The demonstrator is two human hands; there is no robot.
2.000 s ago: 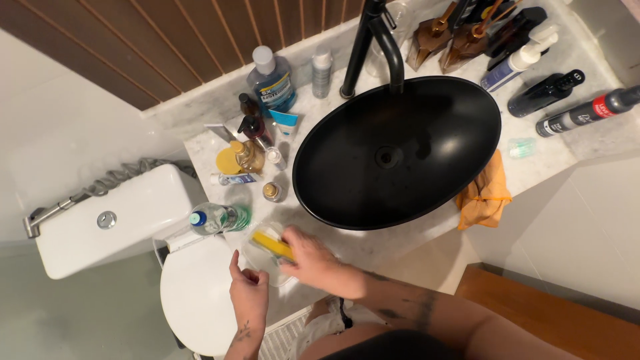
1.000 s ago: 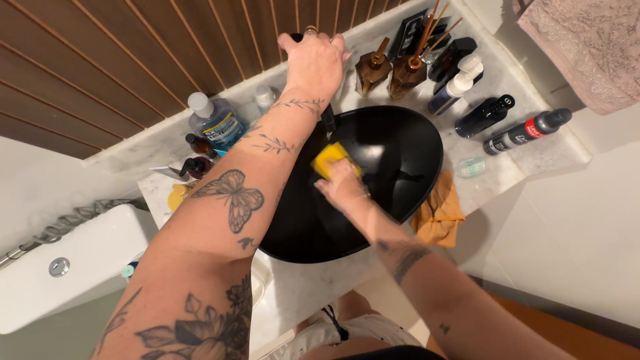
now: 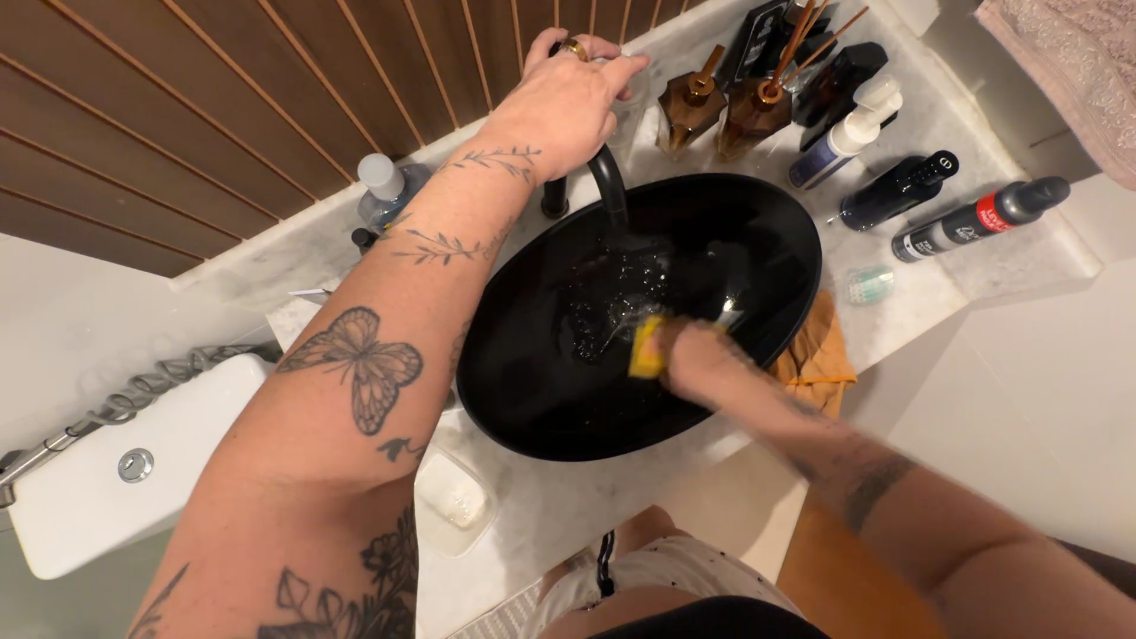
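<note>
My left hand is on top of the black faucet, fingers bent over it and covering its handle. Water splashes in the black oval vessel sink below the spout. Over the sink's front right part, my right hand is blurred and grips a yellow sponge. An orange cloth lies against the sink's right side. At the front left of the sink, a clear dish with a white bar of soap rests on the marble counter.
Brown glass reed diffusers, a white pump bottle, a dark bottle and a spray can stand along the right. A mouthwash bottle is partly behind my left forearm. The toilet tank is at the left.
My left hand has moved up from the counter's front to the faucet. My right hand has carried the yellow sponge from the counter into the sink. Water now shows in the basin.
</note>
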